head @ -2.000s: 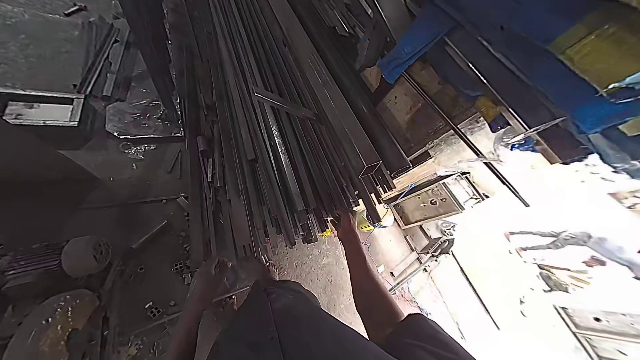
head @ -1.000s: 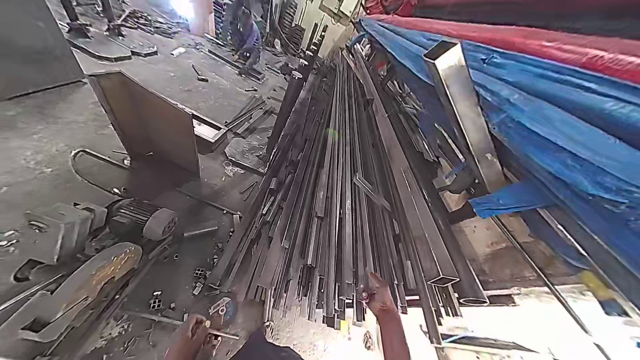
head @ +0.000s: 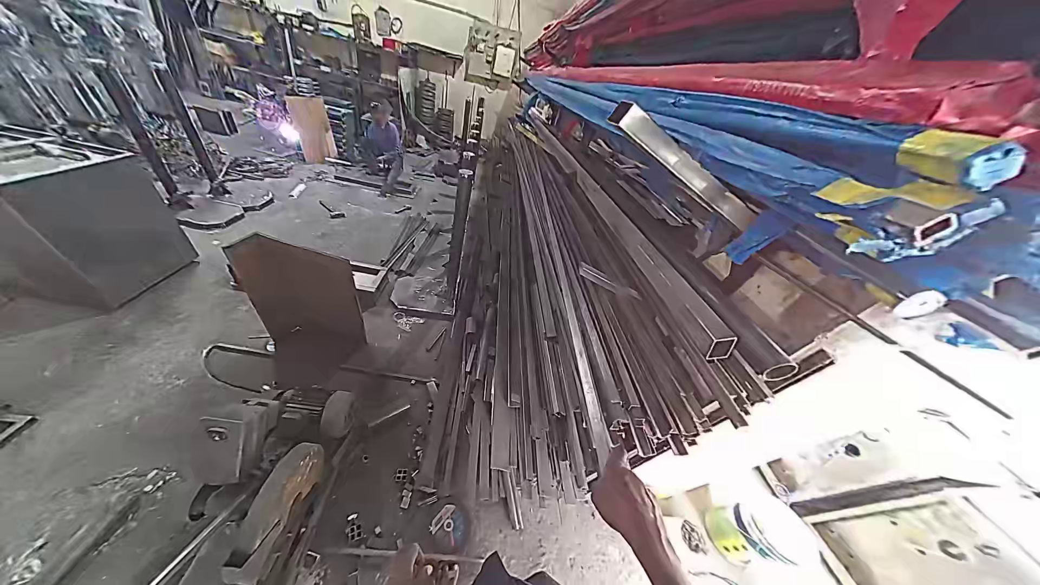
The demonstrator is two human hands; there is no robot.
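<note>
A long pile of steel bars and tubes (head: 561, 325) runs away from me on the floor. My right hand (head: 621, 491) is at the near ends of the bars, with its fingers at the end of one light flat bar (head: 587, 390); whether they grip it is unclear. At the bottom edge my left hand (head: 414, 566) is partly cut off, beside a thin rod (head: 357, 553) and just below a round disc (head: 447, 526). A square steel tube (head: 719, 345) and a round pipe (head: 782, 372) lie on the right of the pile.
A chop saw with a motor (head: 305, 410) and guarded wheel (head: 284, 496) stands at left, before a brown metal sheet (head: 296, 301). Blue tarpaulin (head: 691, 130) hangs over stock at right. A person (head: 382, 146) sits far back near a bright welding arc (head: 288, 132).
The view has tilted up and shows more of the workshop. My right hand stays near the bar ends; my left hand is now mostly cut off at the bottom.
</note>
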